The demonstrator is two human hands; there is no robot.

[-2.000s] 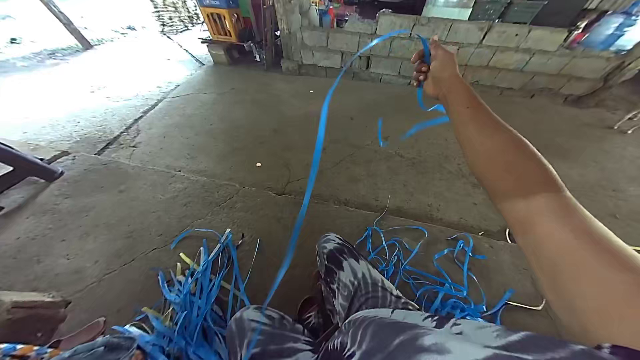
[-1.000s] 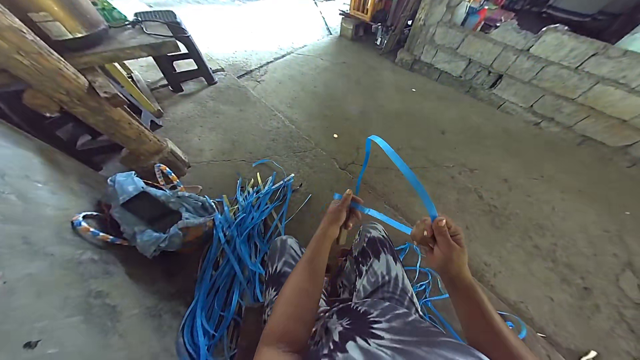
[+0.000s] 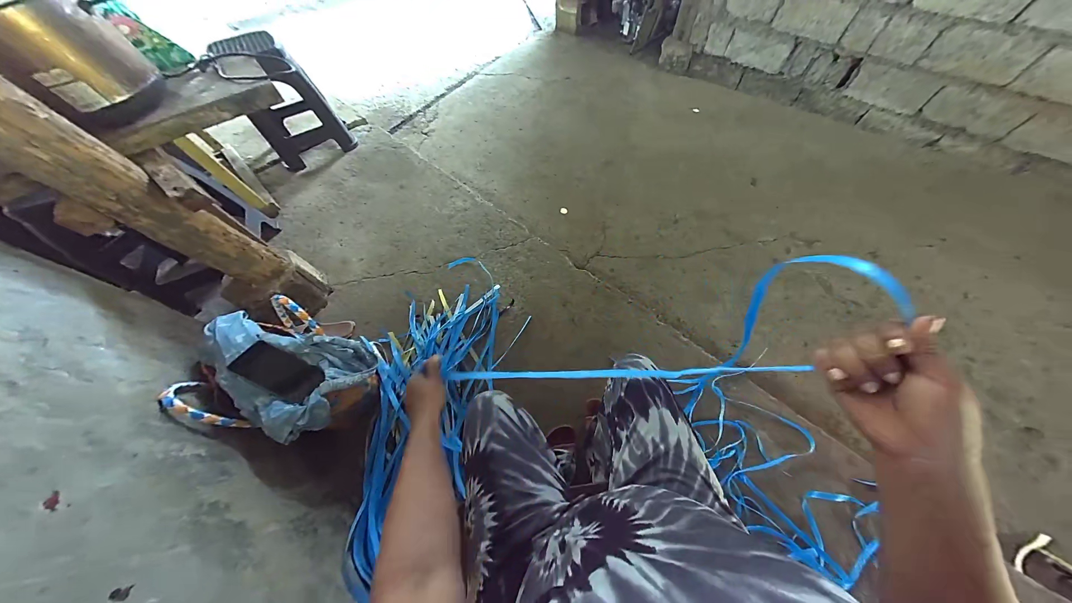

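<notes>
A blue plastic strap [image 3: 578,374] runs taut across my knees, gripped at its left end by my left hand [image 3: 426,390] and at its right by my right hand [image 3: 892,377]. From my right fist a loop of strap arches up and back down to the left. My left hand is over a thick bundle of blue straps [image 3: 377,502], with a few yellowish ends, beside my left leg. Loose, tangled blue strips [image 3: 745,469] lie on the floor by my right leg.
A bag with a blue plastic liner [image 3: 289,414] holds a dark flat object [image 3: 276,370] at the left. Behind it are a wooden post [image 3: 151,193], a table [image 3: 201,105] and a dark plastic stool [image 3: 297,109]. A concrete-block wall [image 3: 904,67] borders the cracked floor [image 3: 636,176].
From close together one second ago, my hands have moved apart, left hand down to the bundle, right hand outward. The strap between them is now taut. The view has swung left since the oldest frame.
</notes>
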